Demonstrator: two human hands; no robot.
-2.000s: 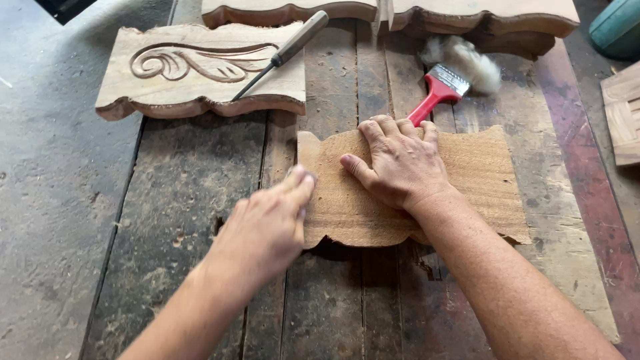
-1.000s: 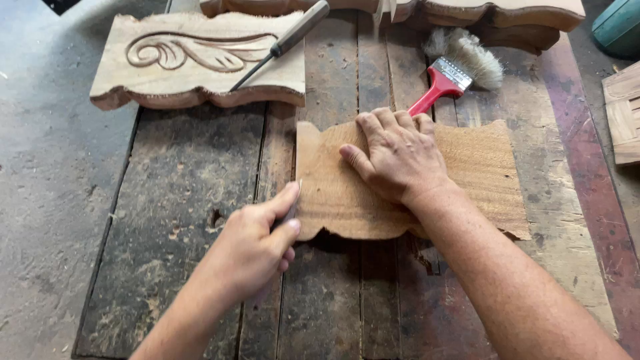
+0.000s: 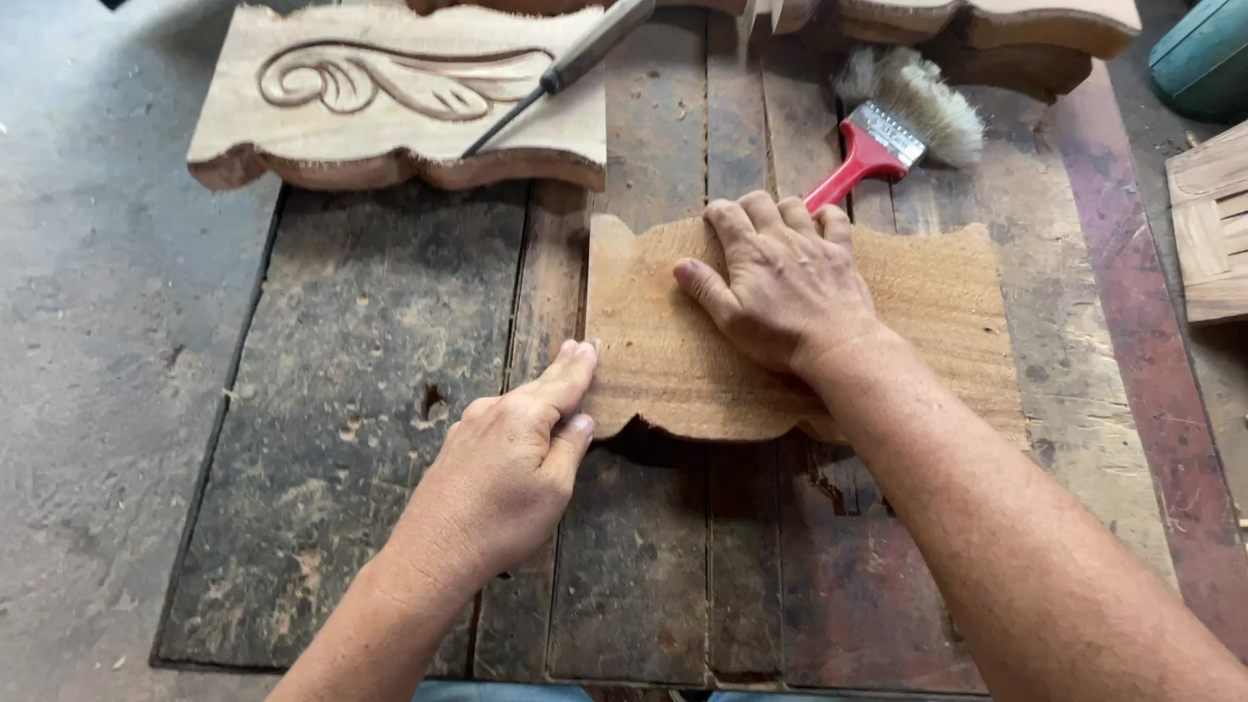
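Note:
A wooden board with scalloped long edges [image 3: 916,292] lies flat on the worn wooden workbench [image 3: 390,322]. My right hand [image 3: 785,278] presses on its top with the fingers spread, the fingertips by the red handle of a paintbrush [image 3: 868,156]. At the board's left end is my left hand [image 3: 522,439], its fingers bent together at the edge; something thin and dark seems to be pinched in them, mostly hidden. Up and to the left, a carved board with a leaf scroll [image 3: 419,88] carries a thin-shafted hand tool with a wooden handle [image 3: 585,58].
More scalloped boards [image 3: 955,24] are stacked along the bench's far side. A green container [image 3: 1204,63] stands beyond the far right corner, with a slatted wooden piece [image 3: 1214,224] below it. The bench's left edge borders a grey floor.
My left hand was blurred higher on the board's left end two seconds ago; it is now lower along that end. My right hand has stayed on the board.

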